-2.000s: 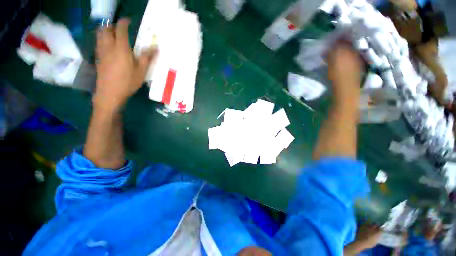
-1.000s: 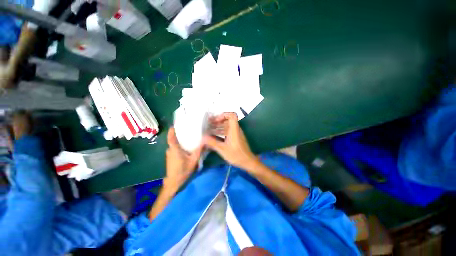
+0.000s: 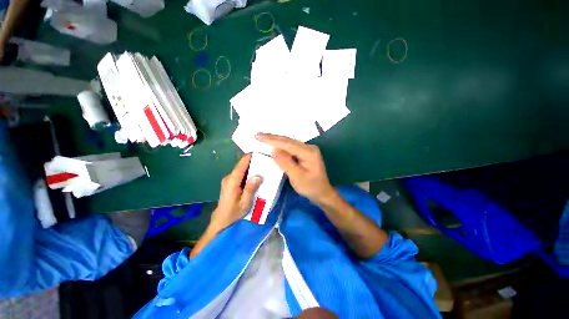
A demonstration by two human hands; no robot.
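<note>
My left hand (image 3: 232, 194) holds a white folding carton (image 3: 266, 185) upright over the bench's front edge, its red block at the end near my chest. My right hand (image 3: 302, 167) is at the carton's far end, fingers extended over the edge of the insert pile (image 3: 290, 93); whether it pinches a card or a carton flap I cannot tell. The pile is a loose, fanned white heap on the green bench. A stack of flat carton blanks (image 3: 146, 103) with red stripes lies to the left.
An erected carton (image 3: 103, 174) lies at the left near a neighbour's blue sleeve (image 3: 68, 255). A white cylinder (image 3: 93, 109) is beside the blanks. Rubber bands (image 3: 397, 50) lie on the green bench (image 3: 462, 106). Blue stools (image 3: 474, 218) stand below its edge.
The carton has turned so its red block now shows, held steady in my left hand. My right hand has moved slightly up and right to its far end. The view has shifted.
</note>
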